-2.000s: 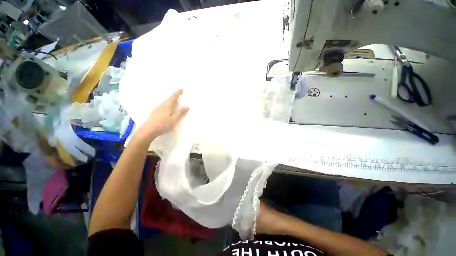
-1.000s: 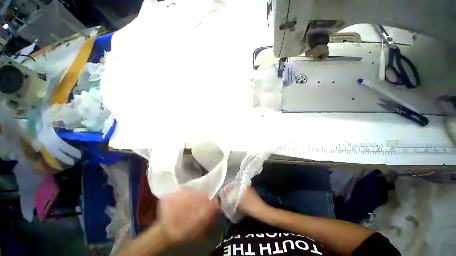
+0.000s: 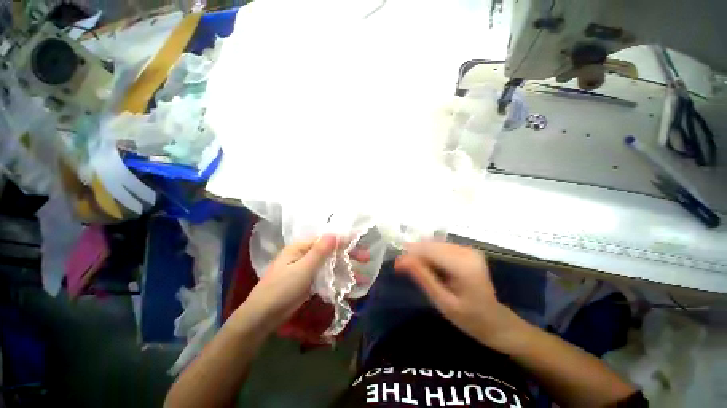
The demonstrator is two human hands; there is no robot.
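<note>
The white garment piece (image 3: 327, 103) lies bright and overexposed over the table left of the sewing machine head (image 3: 622, 36), with part of it under the presser foot (image 3: 506, 97). Its collar band (image 3: 267, 243) hangs over the front table edge. My left hand (image 3: 307, 267) holds the band and the scalloped lace trim (image 3: 343, 279), whose end hangs down below my fingers. My right hand (image 3: 450, 279) is to the right of it, fingers pinched on the white cloth near the table edge.
Black-handled scissors (image 3: 689, 131), a white pen (image 3: 658, 159) and black thread snips (image 3: 689, 201) lie right of the needle. A printed ruler (image 3: 606, 245) runs along the front edge. A blue basket (image 3: 171, 167) with white and pale green cloth stands left.
My left hand came off the garment on the table, down to the band and trim. My right hand rose from the lap to the table edge. The band is now bunched near the edge.
</note>
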